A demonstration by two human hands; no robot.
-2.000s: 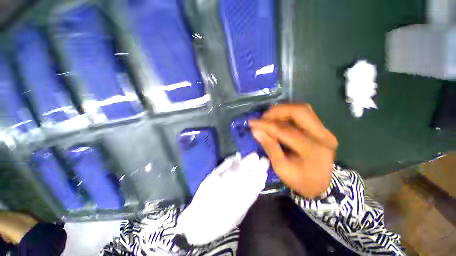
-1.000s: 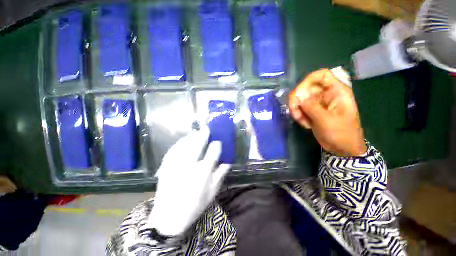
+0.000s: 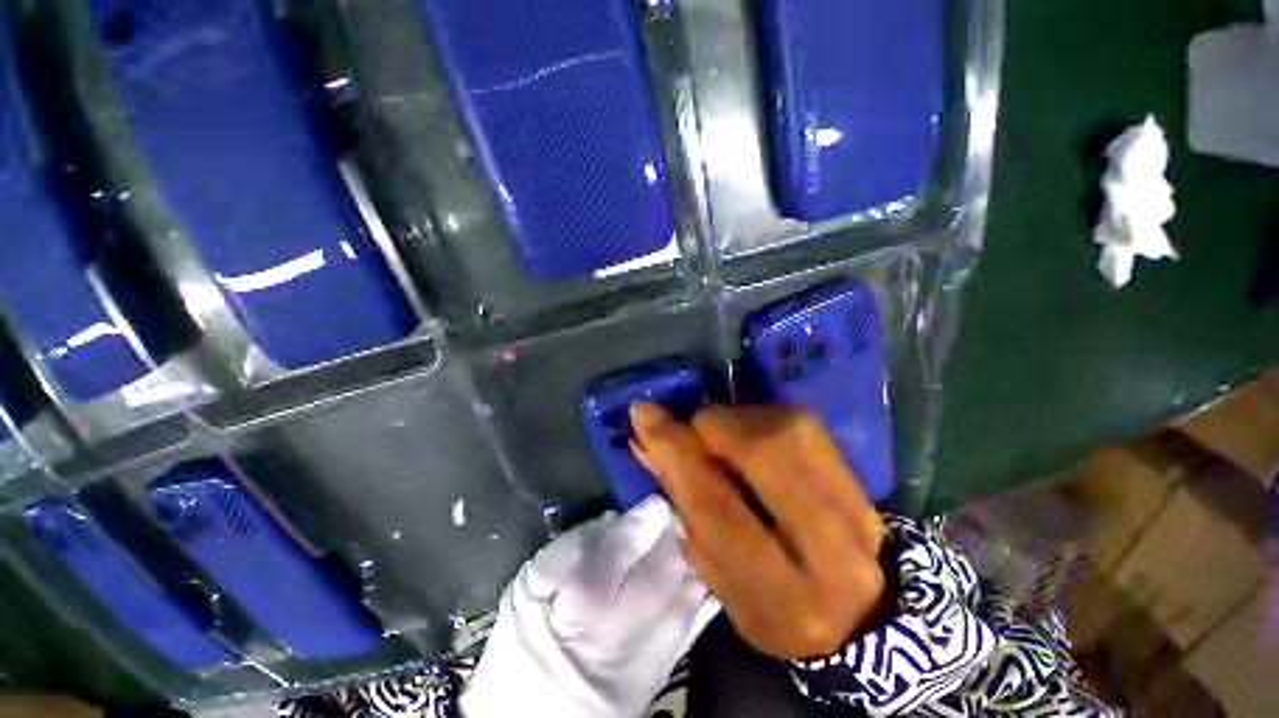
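A clear blister tray [image 3: 575, 320] holds blue phones in two rows, backs up. One blue phone [image 3: 652, 386] lies in the near row, its camera end showing. My bare right hand [image 3: 772, 526] has its fingertips on that camera end; no cloth shows in it. My gloved left hand [image 3: 596, 603] is at the phone's lower end, which it hides together with my right hand; its fingertips are partly covered. Another blue phone [image 3: 849, 379] lies in the pocket to the right, its lower part partly behind my right hand.
A crumpled white wipe [image 3: 1136, 204] lies on the green mat [image 3: 1059, 337] right of the tray. A whitish bottle [image 3: 1237, 91] is cut off at the upper right edge. A brown tiled area shows at the lower right, beyond the mat's edge. One near-row tray pocket holds no phone.
My view has moved closer to the tray. My right hand has come from beside the tray onto the phone left of the end one. The wipe shows fully again.
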